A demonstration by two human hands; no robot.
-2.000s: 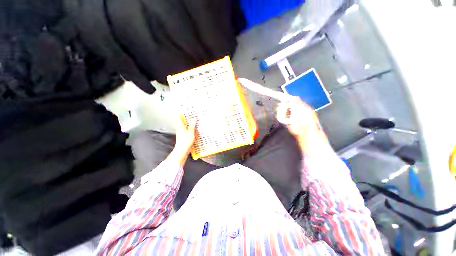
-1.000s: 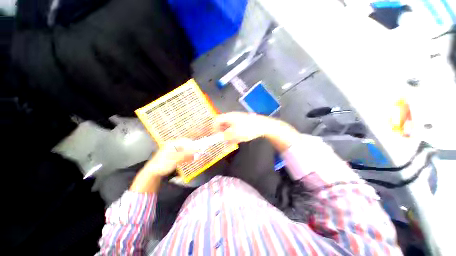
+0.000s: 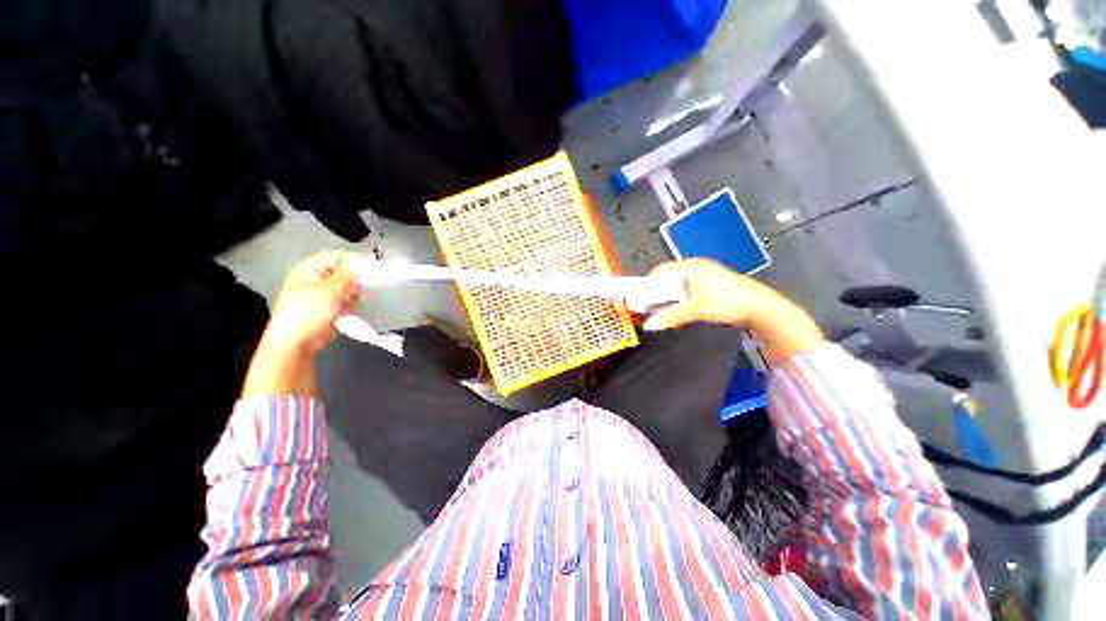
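A narrow white tape (image 3: 522, 281) is stretched between my two hands, above a yellow-edged slatted item (image 3: 534, 328) with pale slats and red at its right side, which rests over my knees. My left hand (image 3: 318, 297) grips the tape's left part, and a short loose end hangs below the fingers. My right hand (image 3: 703, 295) grips the right part, where the white looks thicker, perhaps folded or rolled; the fingers partly hide it.
Black fabric heaps (image 3: 109, 400) fill the left and upper left. A blue crate (image 3: 637, 43) is at the top. A blue pedal plate (image 3: 716, 233) stands near the floor. The white table edge (image 3: 958, 194) curves along the right, with red-and-yellow scissors (image 3: 1077, 352) and black straps (image 3: 1031, 476).
My hands were together over the slatted item one second ago. They are now apart, with the tape stretched between them; my left hand has moved left. The view has also shifted.
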